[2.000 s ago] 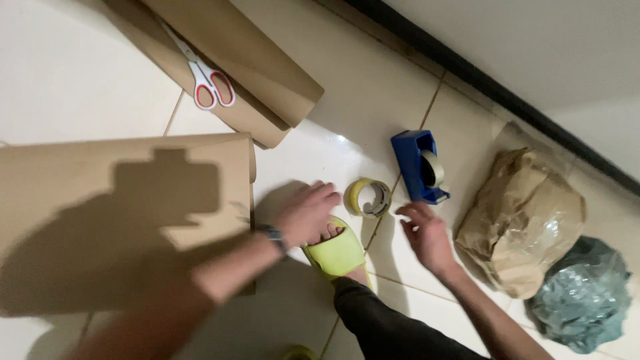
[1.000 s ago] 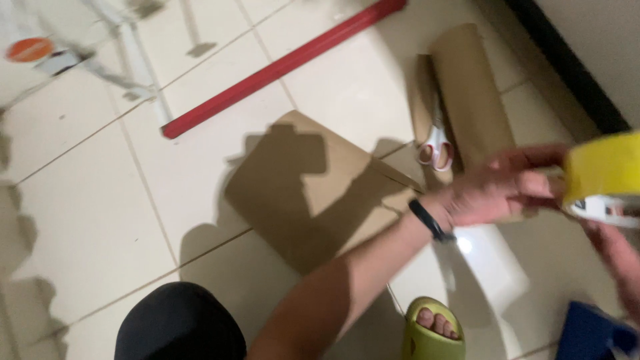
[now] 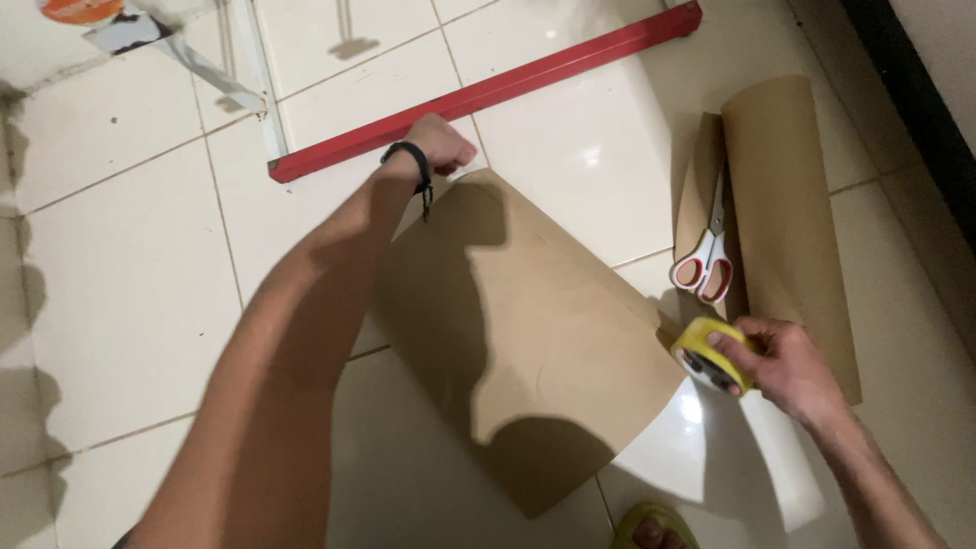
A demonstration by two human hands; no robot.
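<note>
A sheet of brown kraft paper (image 3: 564,335) lies on the tiled floor, partly in shadow. Beyond its top corner is my left hand (image 3: 442,146), wearing a black wristband, with the fingers curled in; whether they pinch anything is not visible. My right hand (image 3: 778,362) grips a roll of yellow adhesive tape (image 3: 698,339) just over the sheet's right corner. White-and-red scissors (image 3: 709,255) rest on a narrow curled piece of brown paper (image 3: 695,183), beside a larger roll of brown paper (image 3: 789,213).
A red metal bar (image 3: 526,80) crosses the floor behind my left hand, joined to a white metal frame (image 3: 263,84). At the bottom edge shows a foot in a green slide sandal (image 3: 648,522). A dark baseboard (image 3: 907,99) runs along the right wall.
The tape roll, on the floor two seconds ago, is now in my right hand. My left hand has moved from beside the tape to the paper's top corner. The view has swung a lot.
</note>
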